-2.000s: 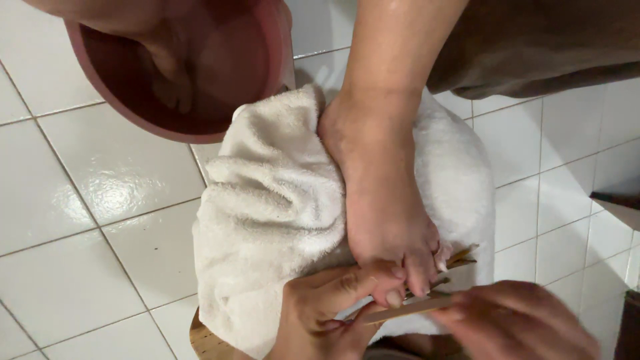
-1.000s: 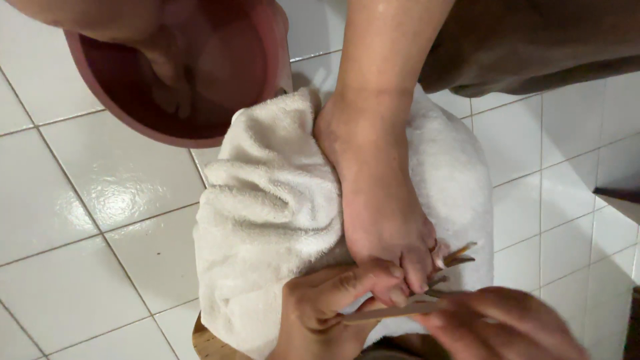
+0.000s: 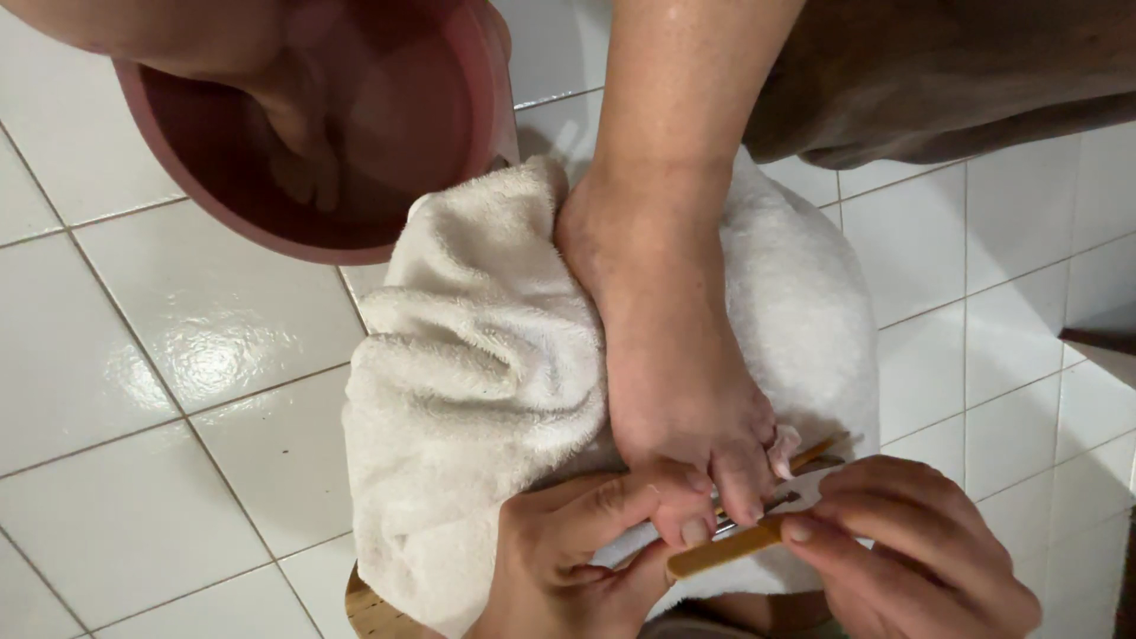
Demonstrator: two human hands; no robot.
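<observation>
A person's bare foot (image 3: 666, 355) rests on a white terry towel (image 3: 479, 355), toes toward me. My left hand (image 3: 586, 550) grips the big toe between thumb and fingers. In my right hand (image 3: 905, 541) is a tan nail file (image 3: 723, 550), pinched between thumb and fingers, its free end beside the big toe's nail. Under the toes, partly covered by the hands, lie a metal tool (image 3: 781, 502) and a thin wooden stick (image 3: 815, 451). A crumpled pale tissue or cotton piece (image 3: 783, 451) sits by the smaller toes.
At the upper left, a reddish plastic basin (image 3: 311, 244) holds water and the person's other foot (image 3: 306, 151). A wooden edge (image 3: 377, 608) shows beneath the towel. Dark brown cloth (image 3: 941, 80) hangs at the upper right, above white floor tiles (image 3: 115, 355).
The nail file has changed its angle at the big toe and shows its broad tan face now. My left hand keeps its hold on the toe.
</observation>
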